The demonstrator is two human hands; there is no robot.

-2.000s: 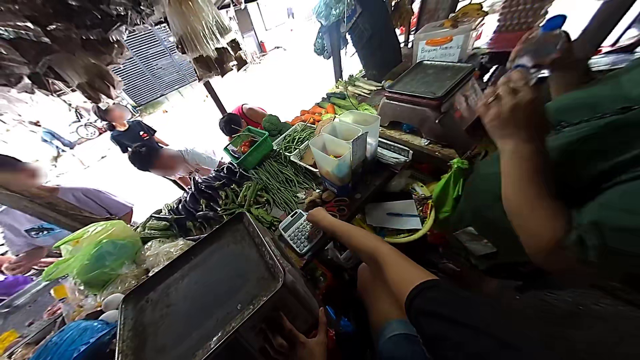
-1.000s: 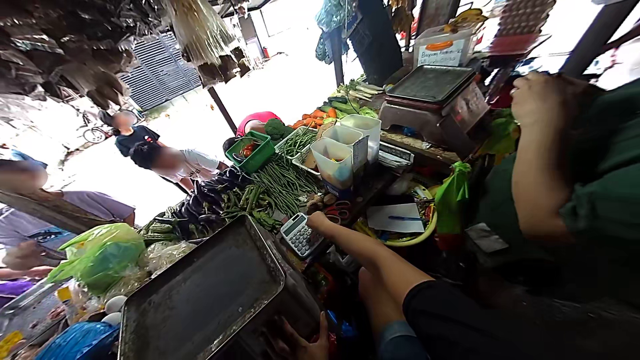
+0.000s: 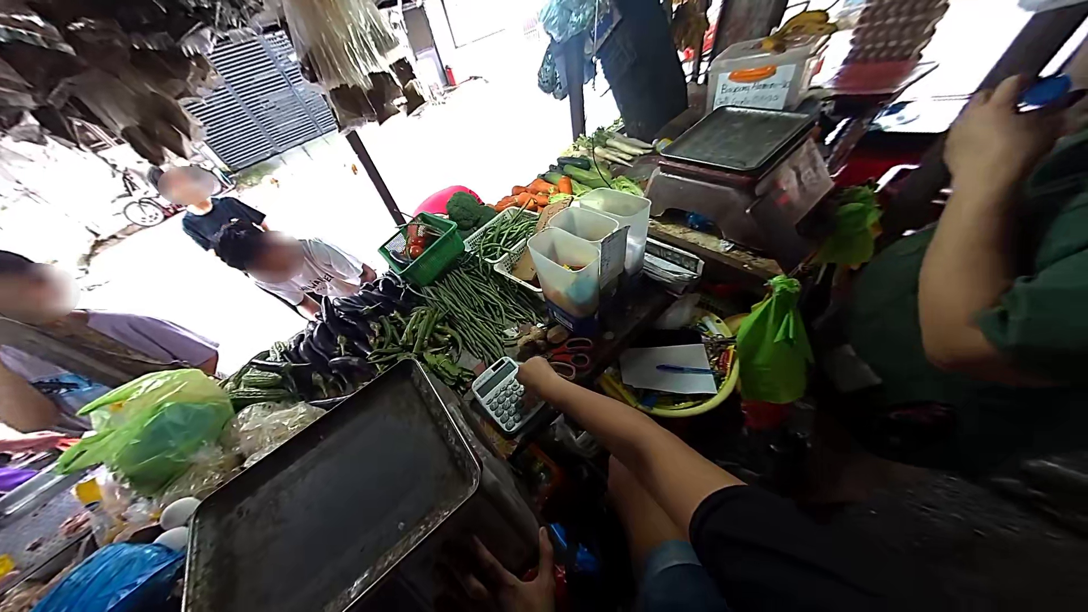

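Observation:
My right hand [image 3: 537,376] is at the right edge of a white calculator [image 3: 505,396], its fingertips partly hidden. The calculator lies tilted between the vegetables and a weighing scale with a dark metal tray [image 3: 331,493]. My left hand [image 3: 514,586], fingers spread, touches the scale's near side at the bottom of the view. Red-handled scissors [image 3: 573,352] lie just beyond my right hand. Three plastic containers [image 3: 568,263] stand behind them. To the right, a yellow-rimmed basket [image 3: 680,411] holds white paper [image 3: 667,369] with a blue pen [image 3: 685,370] on it.
Eggplants [image 3: 327,340], long beans [image 3: 484,306] and a green basket [image 3: 422,251] lie ahead. Several people stand beyond the stall at left. A co-worker's arm [image 3: 973,255] is at right, near a second scale [image 3: 739,144]. Green [image 3: 773,340] and blue [image 3: 119,578] plastic bags flank the area.
The co-worker's hand at right has moved farther right. The dark-haired head behind the green basket is gone from view; a pink rounded thing shows there. My hands have stayed about where they were.

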